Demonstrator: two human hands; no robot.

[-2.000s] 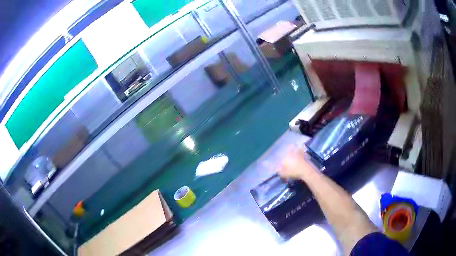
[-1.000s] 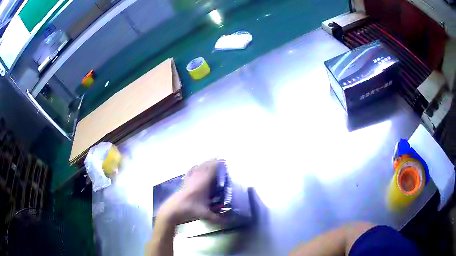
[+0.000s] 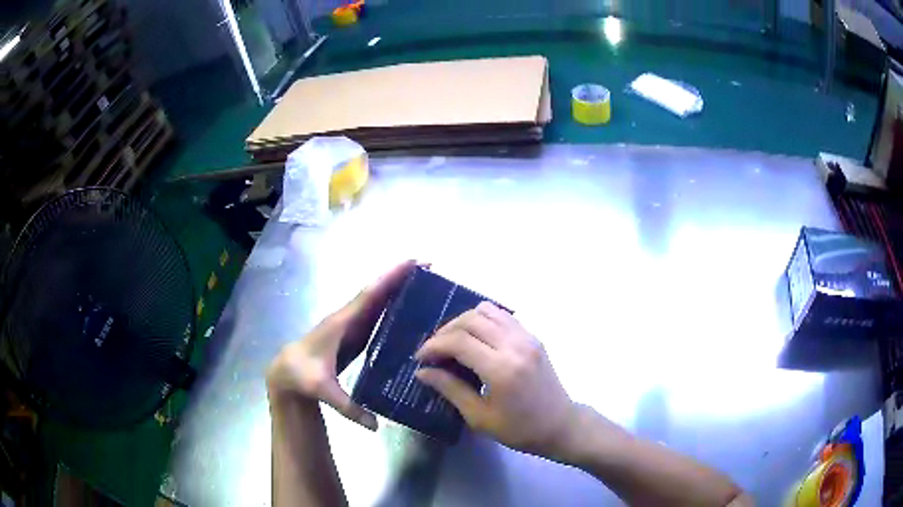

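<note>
A black retail product box (image 3: 411, 371) with fine white print is tilted over the metal-topped table (image 3: 584, 248). My left hand (image 3: 322, 361) holds it along its left side, thumb at the lower corner and fingers at the upper edge. My right hand (image 3: 505, 381) lies over the box's right part, with fingertips bent onto the printed face. Whether the right hand grips the box or only touches it is hard to tell. The box's underside is hidden.
Another black box (image 3: 837, 287) stands at the right by the machine's rollers. The tape gun (image 3: 832, 480) is at the lower right corner. A bag with a yellow item (image 3: 327, 180), cardboard sheets (image 3: 416, 99) and a tape roll (image 3: 591, 104) lie beyond. A floor fan (image 3: 99, 307) stands left.
The view has swung left, bringing in the fan. The near box has been lifted and tilted in my left hand, and my right hand has come onto it. The other box still lies by the rollers.
</note>
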